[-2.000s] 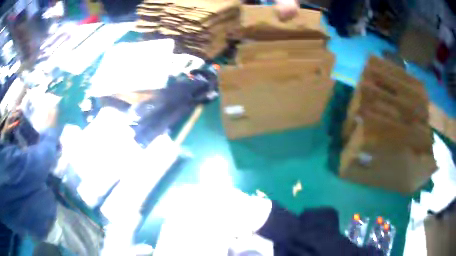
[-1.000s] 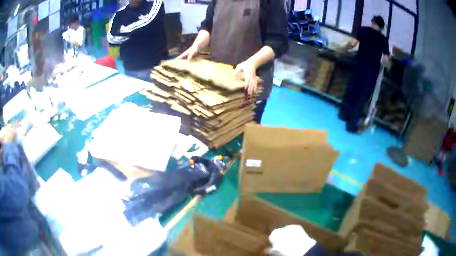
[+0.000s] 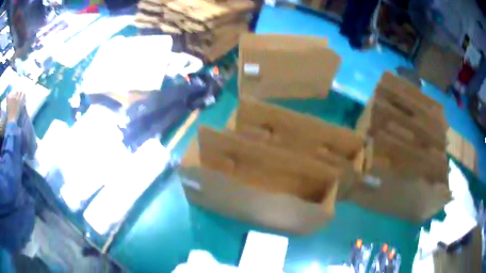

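Observation:
An open brown carton (image 3: 256, 202) stands on the green table in front of me, its inside showing bare cardboard. A second open carton (image 3: 304, 130) stands right behind it, and another (image 3: 285, 74) farther back. A white rectangular piece (image 3: 265, 251) lies at the bottom edge. Beside it, a blurred white shape, likely my gloved left hand (image 3: 200, 262), is cut off by the edge; its fingers and any hold are unclear. My right hand cannot be made out; a small white patch at the bottom edge is unidentified.
More cartons (image 3: 407, 160) stand in a row at right. Bagged products with orange ends (image 3: 373, 258) are at lower right. White foam pieces (image 3: 128, 64) and dark bagged products (image 3: 160, 109) lie left. Flattened cartons (image 3: 213, 26) are piled behind. A person's blue sleeve (image 3: 13, 165) is at far left.
The view has tilted down. The front cartons now show whole. The white glove and dark sleeve over them a second ago are gone from there.

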